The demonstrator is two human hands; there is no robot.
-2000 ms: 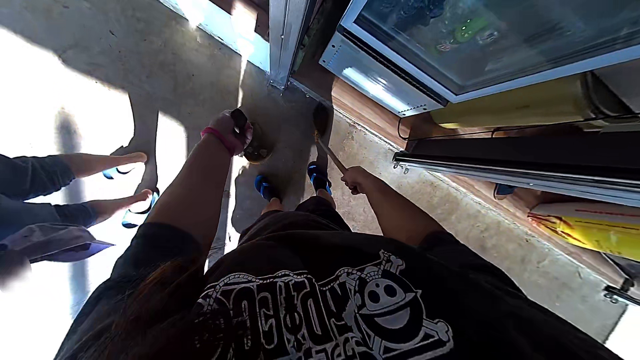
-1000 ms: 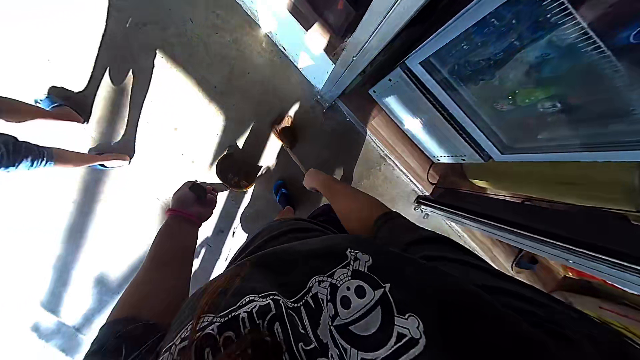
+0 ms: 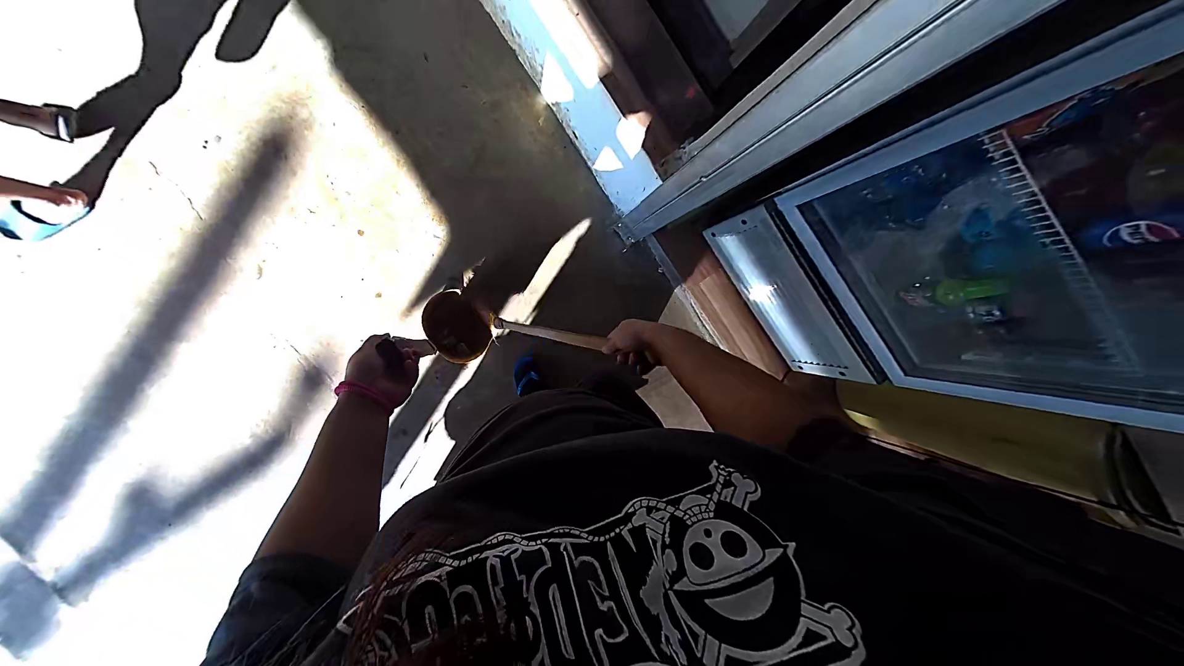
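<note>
My left hand [image 3: 393, 368], with a pink band at its wrist, is closed round the handle of a round brown pan-like vessel [image 3: 457, 327]. My right hand [image 3: 635, 344] grips the pale stick handle of a brush or small broom [image 3: 553, 335]. The brush's far end meets the right rim of the vessel, and its head is mostly dark and unclear there. Both things are held over the concrete floor, in front of my feet. Whether the vessel touches the floor I cannot tell.
A glass-fronted cooler [image 3: 971, 277] stands at the right beside a metal door frame [image 3: 814, 102]. A yellow roll-like object [image 3: 980, 435] lies below it. Another person's feet in sandals [image 3: 42, 217] are at the far left, and one blue sandal [image 3: 527, 375] of mine shows below the vessel.
The brush end has come to the rim of the vessel; one second ago it was apart, to the vessel's upper right. The view has shifted, with more of the cooler showing.
</note>
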